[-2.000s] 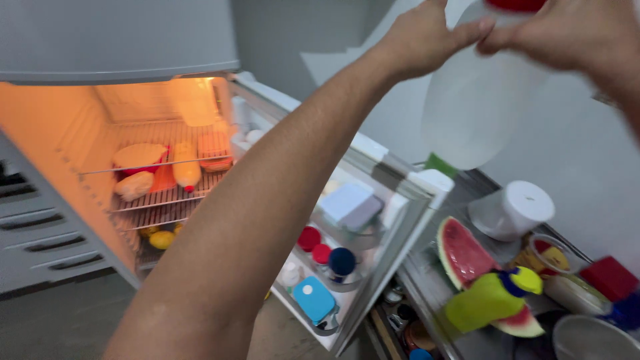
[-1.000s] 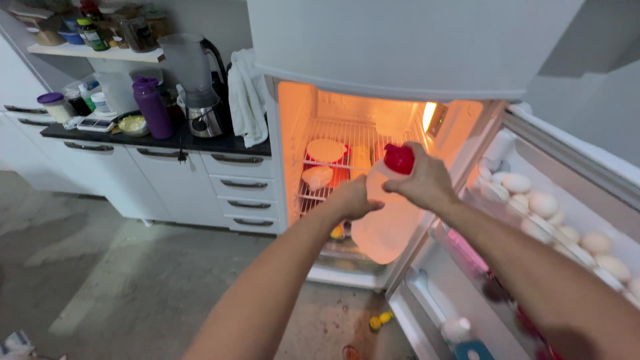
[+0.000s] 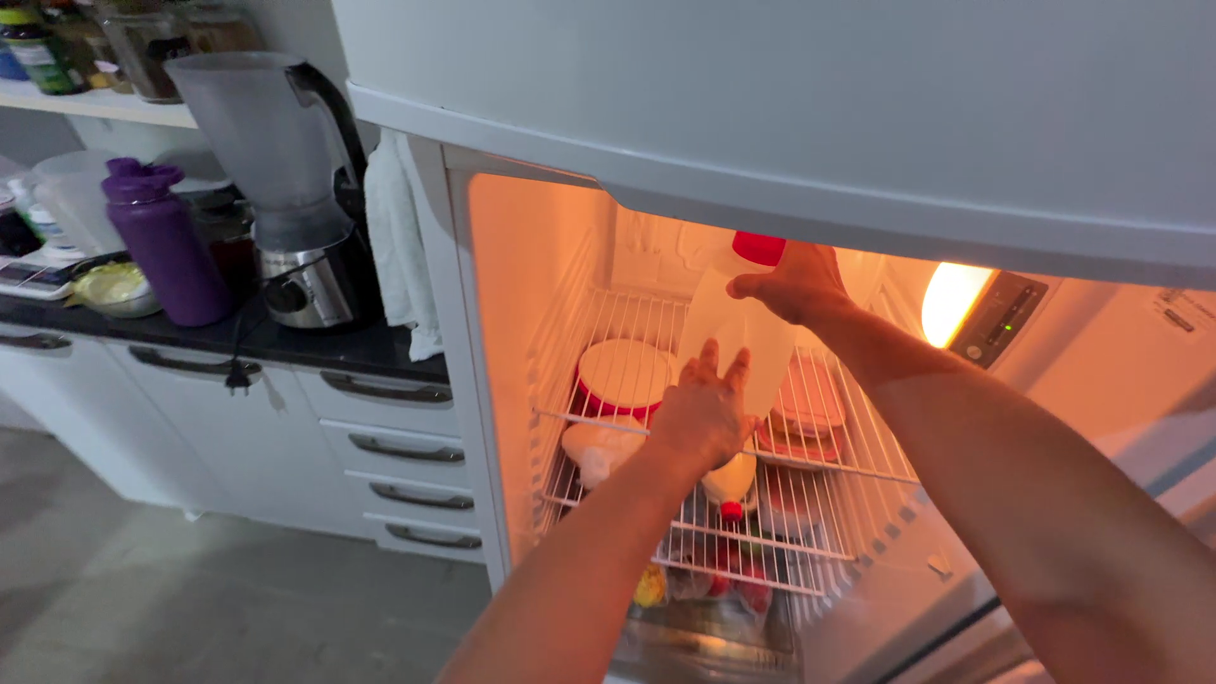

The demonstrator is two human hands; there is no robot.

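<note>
A translucent plastic jug [image 3: 727, 313] with a red cap is inside the lit refrigerator, tilted over the top wire shelf [image 3: 608, 318]. My right hand [image 3: 798, 285] grips it near the neck, just below the cap. My left hand [image 3: 703, 413] lies against its lower side with the fingers spread, supporting it. Whether its base touches the shelf is hidden by my left hand. On the rack below are a round container with a red rim [image 3: 627, 372], a white plastic bag [image 3: 600, 454], a bottle with a red cap [image 3: 730, 480] and stacked pink packages [image 3: 806, 408].
The freezer door's lower edge [image 3: 741, 204] hangs above the opening. A lamp [image 3: 953, 302] and control panel [image 3: 999, 321] are on the right inner wall. Left of the refrigerator are a hanging white cloth [image 3: 399, 237], a blender [image 3: 304, 275] and a purple bottle [image 3: 166, 247] on the dark counter [image 3: 399, 351].
The jug, held up outside the refrigerator two seconds ago, has moved in over the top shelf in my hands. The view has swung from the open door to the refrigerator's inside.
</note>
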